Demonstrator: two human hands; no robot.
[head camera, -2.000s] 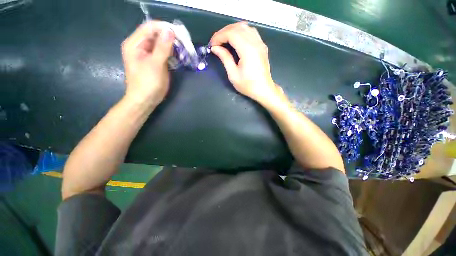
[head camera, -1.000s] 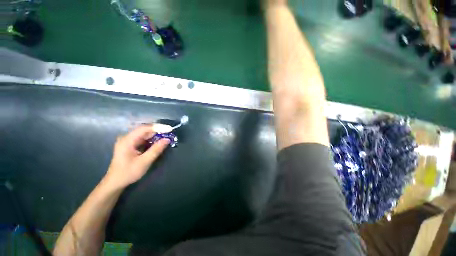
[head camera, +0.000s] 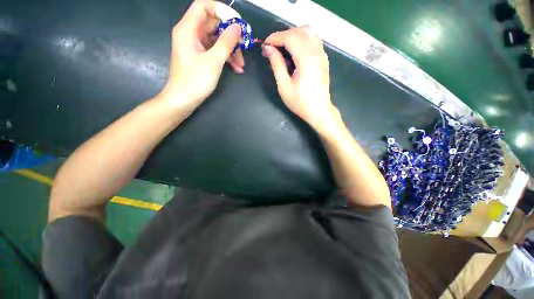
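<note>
My left hand (head camera: 202, 52) holds a blue circuit board (head camera: 245, 34) between thumb and fingers above the dark green worktop. A white covering shows on a left fingertip. My right hand (head camera: 301, 70) is just right of the board, thumb and index finger pinched on something tiny. A small red bit, possibly a wire end, shows between the board and those fingertips. The thing in the right fingertips is too small to name surely.
A large tangled board pile (head camera: 448, 175) with pale wires and white discs lies at the worktop's right end. A pale metal rail (head camera: 375, 52) runs along the far edge. Dark round units (head camera: 506, 11) stand beyond it. Cardboard boxes (head camera: 427, 263) are at lower right.
My right hand has come back from beyond the rail and is now beside the board in my left hand. The camera view has shifted and turned.
</note>
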